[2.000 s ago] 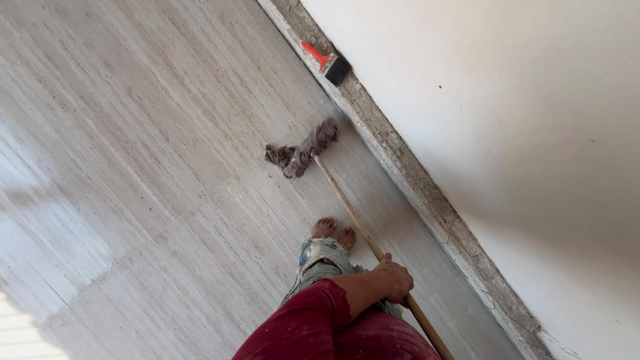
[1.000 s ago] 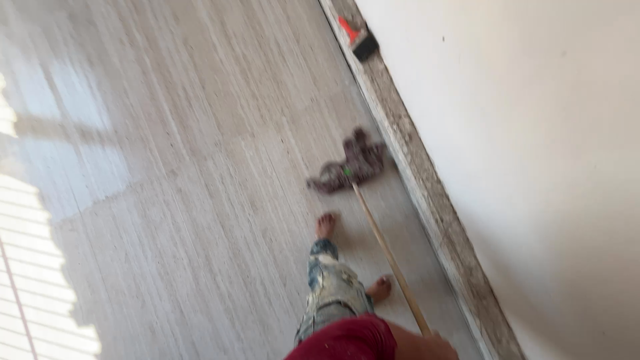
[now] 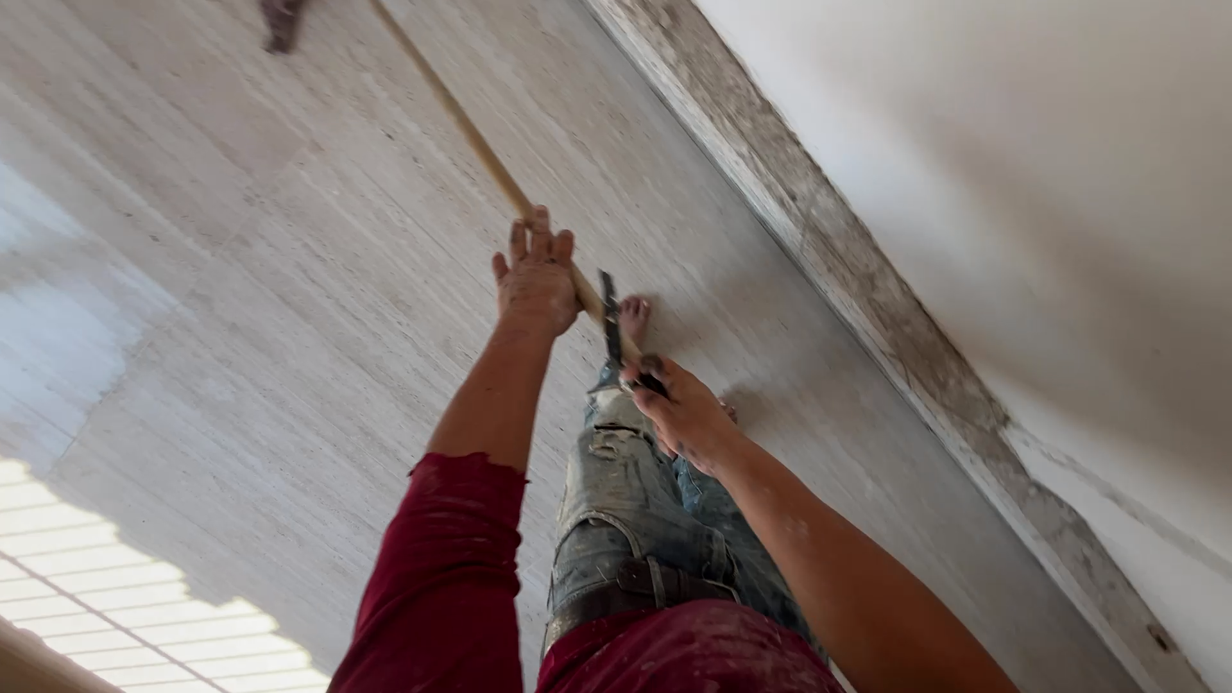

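Note:
A wooden mop handle [image 3: 462, 123] runs from the top left down to my hands. The dark mop head [image 3: 281, 21] shows only in part at the top left edge, on the grey tiled floor. My left hand [image 3: 539, 274] lies against the handle, its fingers extended and spread; whether it grips is unclear. Closer to my body, my right hand [image 3: 679, 409] is closed around a dark-handled tool with a flat, narrow dark blade [image 3: 610, 316], right beside the handle's lower part. Whether that hand also holds the mop handle is hard to tell.
My bare foot [image 3: 635, 316] stands on the streaked grey floor [image 3: 337, 385] just beyond my hands. A rough, unfinished strip [image 3: 866, 289] runs diagonally along the base of the white wall [image 3: 1059, 192] at right. Sunlight [image 3: 115, 587] falls on the floor at lower left.
Both my hands are now in view at the mop handle, and a dark-bladed tool shows in my right hand. The mop head now lies farther toward the top left. The view has shifted.

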